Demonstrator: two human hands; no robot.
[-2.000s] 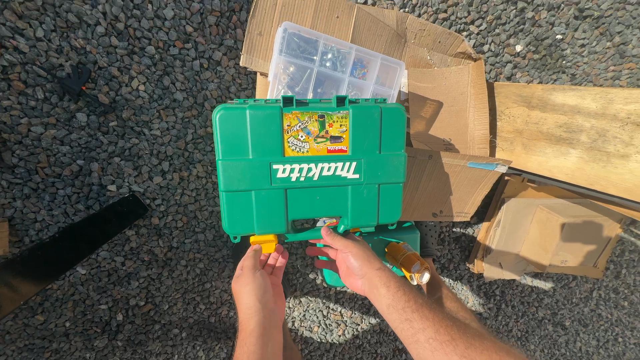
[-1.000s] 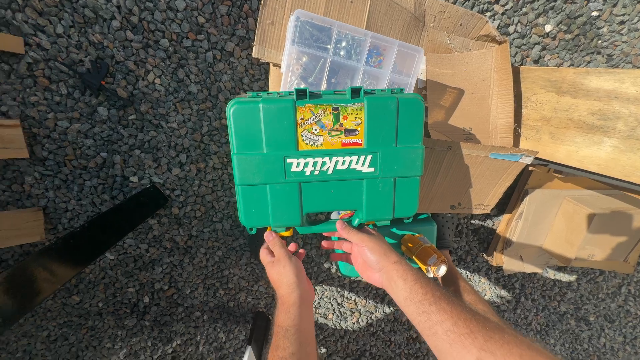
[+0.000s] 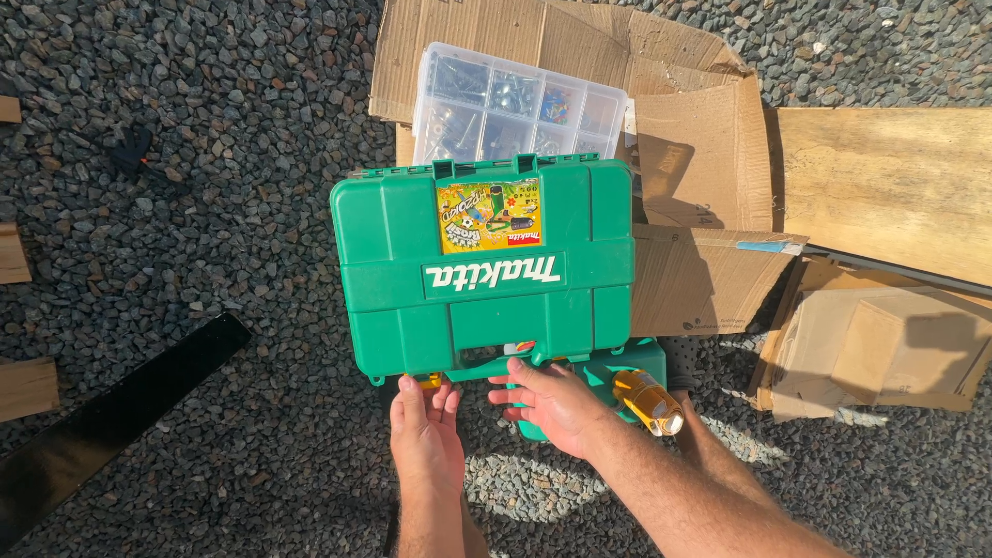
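Note:
A green Makita tool case [image 3: 496,310], its lettering upside down to me, lies with its handle side toward me. My left hand [image 3: 428,422] has its thumb and fingers at the yellow latch [image 3: 423,380] on the case's near left edge. At the handle's right end is my right hand [image 3: 552,403], thumb up against the case edge and fingers spread below the handle; whether it grips anything is unclear. Beside my right wrist, a yellow cylindrical object [image 3: 648,401] rests on a second green case [image 3: 647,360], partly hidden under the first.
A clear plastic organizer with screws and small hardware [image 3: 527,101] lies on flattened cardboard [image 3: 701,155] behind the case. Wooden boards [image 3: 891,186] and a cardboard piece [image 3: 876,353] lie right. On the gravel [image 3: 256,155] at left are a long black strip [image 3: 124,426] and wood offcuts [image 3: 27,387].
At the front left of the case, the yellow latch stood out in the oldest frame; now less of it shows, behind my left fingertips. My right hand stays by the handle.

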